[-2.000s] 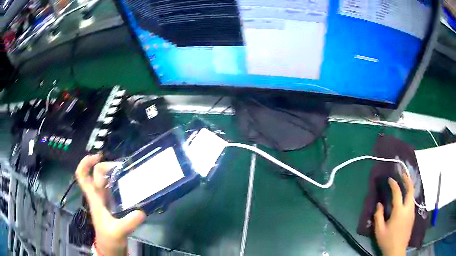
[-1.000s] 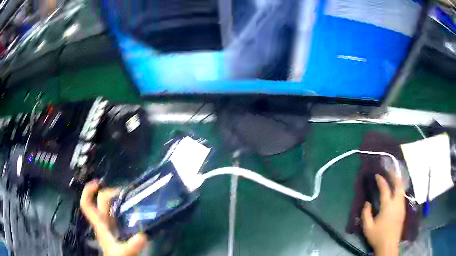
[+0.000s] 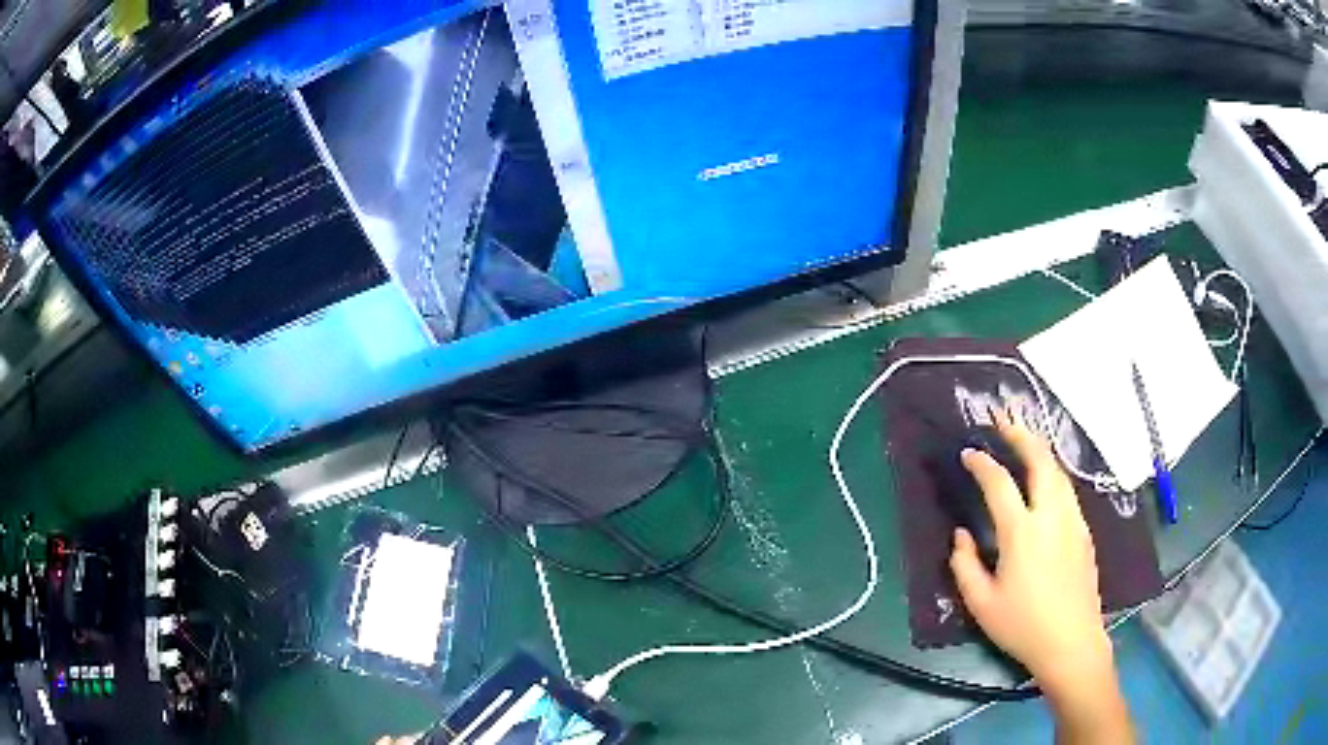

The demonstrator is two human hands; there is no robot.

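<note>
A black display device (image 3: pixel 532 710) with a lit picture lies at the bottom edge, partly cut off. A white cable (image 3: pixel 859 502) plugs into its right side and curves up past the mouse pad. Only a sliver of my left hand (image 3: pixel 396 739) shows at the bottom edge, by the device's left end; its grip is hidden. My right hand (image 3: pixel 1037 560) rests on the black mouse (image 3: pixel 973 502), on the dark mouse pad (image 3: pixel 932 582). A white rectangle in clear film (image 3: pixel 405 597) lies on the green bench, left of the device.
A large monitor (image 3: pixel 728 175) shows a camera picture and text windows. A test box with connectors (image 3: pixel 95 597) is at left. Black cables (image 3: pixel 743 611) run across the bench. A white paper (image 3: pixel 1121 364) with a blue pen (image 3: pixel 1164 488), a foam box (image 3: pixel 1267 218) and a tray (image 3: pixel 1216 626) are at right.
The view has turned right. The device and my left hand have moved to the bottom edge. The monitor's white window now shows a camera picture. My right hand stays on the mouse.
</note>
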